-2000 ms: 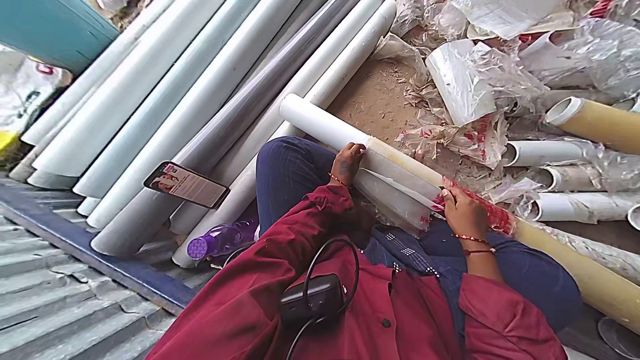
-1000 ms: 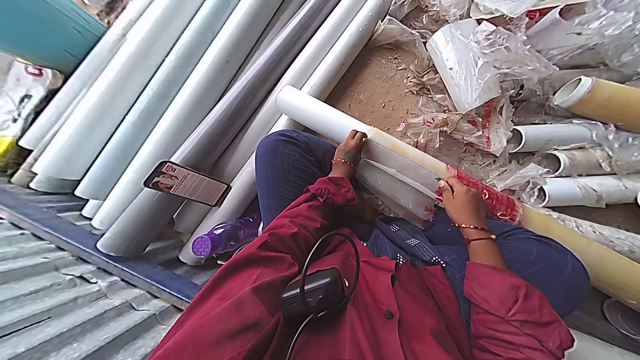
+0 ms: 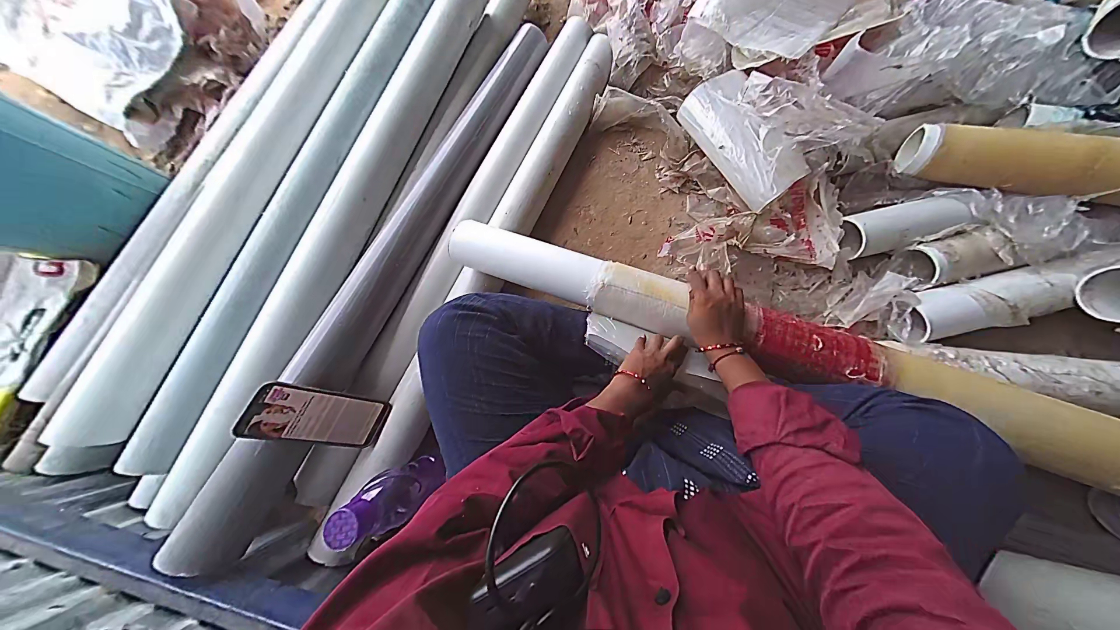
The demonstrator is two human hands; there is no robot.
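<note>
A long roll (image 3: 525, 261) lies across my lap, white at its upper left end, then cream, with a red printed band (image 3: 818, 346) and a yellowish stretch at the lower right. My right hand (image 3: 716, 306) rests over the roll just left of the red band, fingers bent across its top. Below it, my left hand (image 3: 649, 367) touches a loose pale sheet (image 3: 612, 337) hanging under the roll; whether its fingers grip the sheet is hard to tell. Red bracelets circle both wrists.
Several white and grey rolls (image 3: 350, 227) lie side by side at left, with a phone (image 3: 312, 415) on them. A purple bottle (image 3: 381, 507) is by my knee. Crumpled plastic wrap (image 3: 787, 131) and more tubes (image 3: 1015, 162) fill the upper right. A teal container (image 3: 70, 184) stands far left.
My left hand has left the roll's upper edge and moved down to the loose sheet. My right hand has moved from the red band to the cream part, closer to the left hand.
</note>
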